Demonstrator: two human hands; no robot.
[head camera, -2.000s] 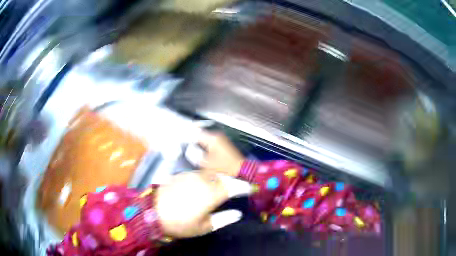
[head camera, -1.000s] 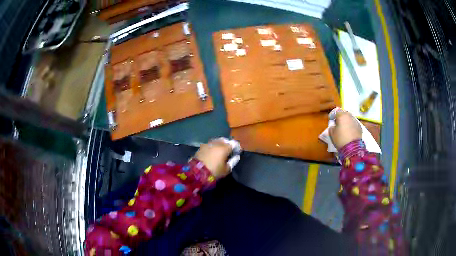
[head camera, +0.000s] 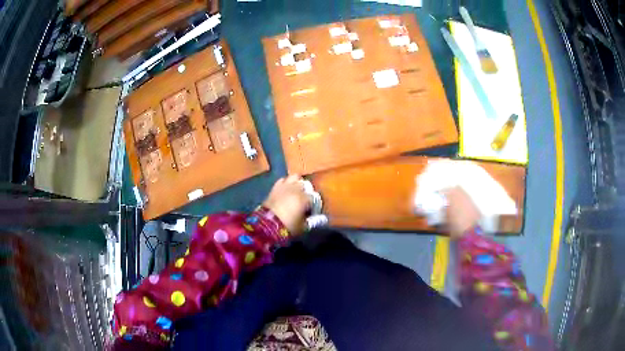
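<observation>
The plain orange-brown work board (head camera: 370, 195) lies nearest my body. My right hand (head camera: 462, 211), blurred, is on a crumpled white cloth or paper (head camera: 473, 179) at the board's right part; its fingers are partly hidden by it. My left hand (head camera: 291, 202) is at the board's left end, fingers curled, with white cots on the fingertips; whether it holds anything is hidden. The slotted fixture plate (head camera: 356, 103) lies behind the board, with small white pieces and a white label on it. The loading fixture (head camera: 195, 130) at left carries three copper-brown patterned circuits.
A silver-white clamp bar (head camera: 175, 48) lies above the left fixture. Stacked orange plates (head camera: 140, 24) and a grey parts tray (head camera: 58, 72) are upper left, near brown cardboard (head camera: 75, 147). A yellow-edged white sheet (head camera: 507, 75) at right bears a brush (head camera: 486, 60) and a yellow-orange handled tool (head camera: 506, 132).
My right hand has moved slightly down and left with the white cloth, which now spreads over more of the board. My left hand has shifted slightly left. The view has shifted and is sharper.
</observation>
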